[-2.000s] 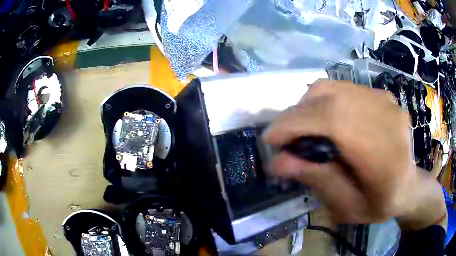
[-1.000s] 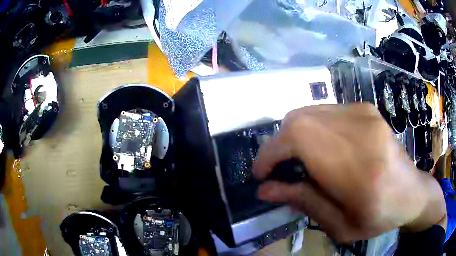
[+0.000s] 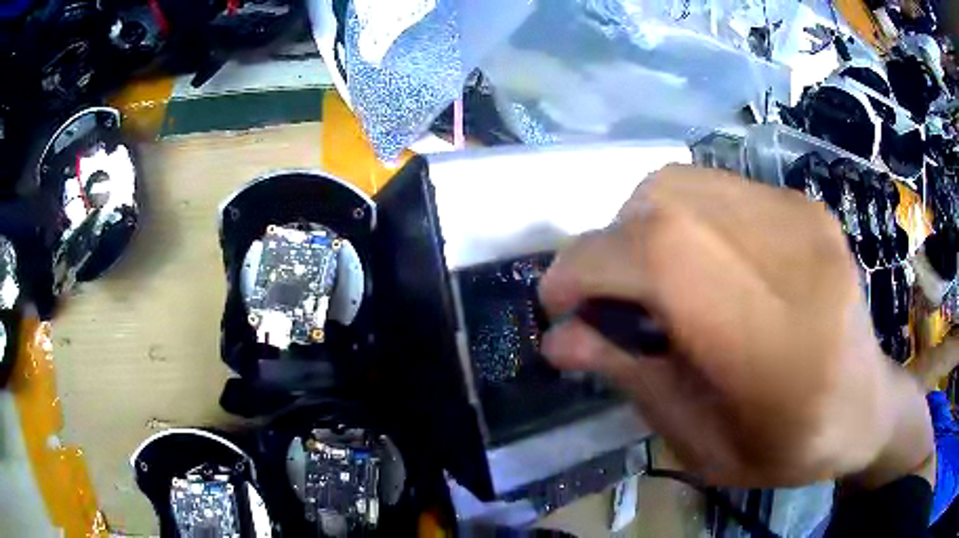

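My right hand [image 3: 726, 326] is bare and slightly blurred. It pinches a short dark tool [image 3: 623, 324] between thumb and fingers, above the right part of the automatic screw feeder [image 3: 547, 200]. The feeder's dark window [image 3: 505, 326] shows tiny speckles inside. The tool's tip cannot be made out. Left of the feeder lies an open black camera housing [image 3: 300, 363] with a circuit board [image 3: 294, 284] in it. My left hand is not in view.
More housings with boards lie near the front [image 3: 342, 483] and front left [image 3: 200, 499]. Another housing [image 3: 93, 200] lies at the far left. Clear plastic bags [image 3: 620, 74] lie behind the feeder. Trays of black parts [image 3: 841, 205] stand at the right. A black cord [image 3: 684, 478] runs beside the feeder.
My right hand with the tool moved down and toward me over the feeder, then back up to about its earlier place. The view shifted slightly. The housings have not moved.
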